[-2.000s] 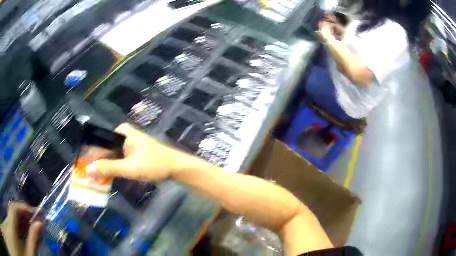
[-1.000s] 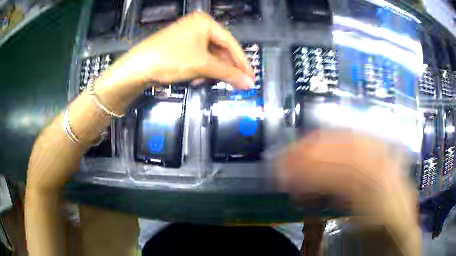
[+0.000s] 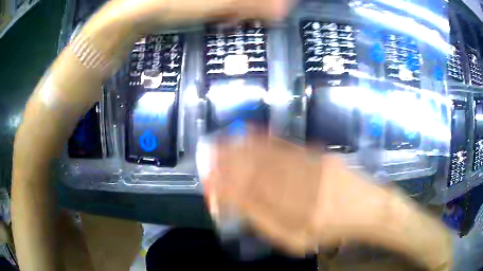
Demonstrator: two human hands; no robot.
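Black keypad phones lie in the clear blister tray (image 3: 159, 180). The middle phone (image 3: 235, 50) has blue-marked film on its screen, partly hidden by my right hand (image 3: 265, 185). My right hand is blurred, with a white-and-orange piece (image 3: 206, 164), apparently the smoothing card, at its fingers. The phone to the left (image 3: 153, 116) shows a blue round logo on its screen. The phone to the right (image 3: 331, 114) shows a dark screen with no blue. My left hand (image 3: 265, 7) is blurred and cut by the top edge above the phones; its fingers are unclear.
A clear glossy sheet with blue prints (image 3: 377, 124) lies over the tray's right part and reflects bright light. More phones (image 3: 458, 143) lie at the far right. The dark green mat (image 3: 132, 204) shows along the near edge.
My left hand has moved up from the middle phone to the top edge. My right hand has moved left onto the middle phone's lower part. The tray appears slightly shifted up and left.
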